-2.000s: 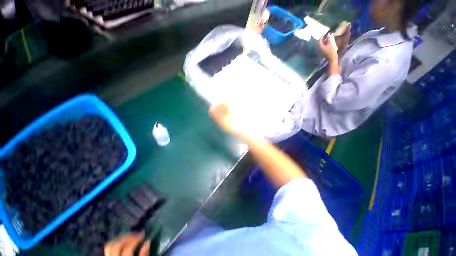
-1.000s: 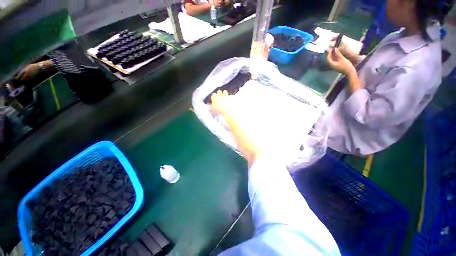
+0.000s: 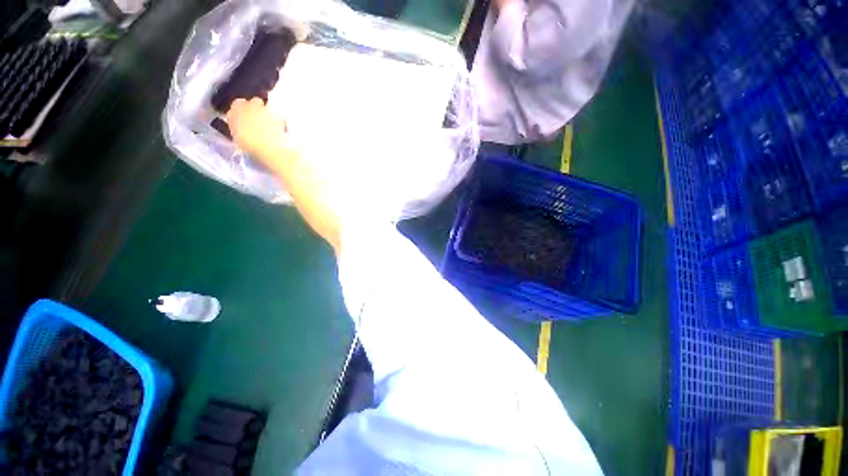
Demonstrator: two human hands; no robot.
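Observation:
My right hand [image 3: 256, 125] is inside the clear plastic bag [image 3: 197, 139], its fingers at the lower edge of the black housings [image 3: 256, 70]. Whether it grips one cannot be told. A white packing sheet [image 3: 363, 102] lies beside them in the bag, washed out by glare. The white squeeze bottle [image 3: 191, 307] lies on its side on the green bench. Several black housings [image 3: 226, 437] lie side by side near the bottom edge. The light-blue parts basket [image 3: 153, 372] holds small black inserts [image 3: 79, 400]. My left hand is out of the picture.
A seated person's sleeve and torso [image 3: 549, 65] are just beyond the bag. A dark blue crate [image 3: 618, 237] with dark contents stands below the bench edge. Stacked blue crates [image 3: 725, 186] line the right. A tray of black parts [image 3: 37, 84] is at upper left.
The view has swung right and down, showing the floor crate. My left hand, partly visible two seconds ago, is out of view. My right hand has moved from the white sheet to the housings.

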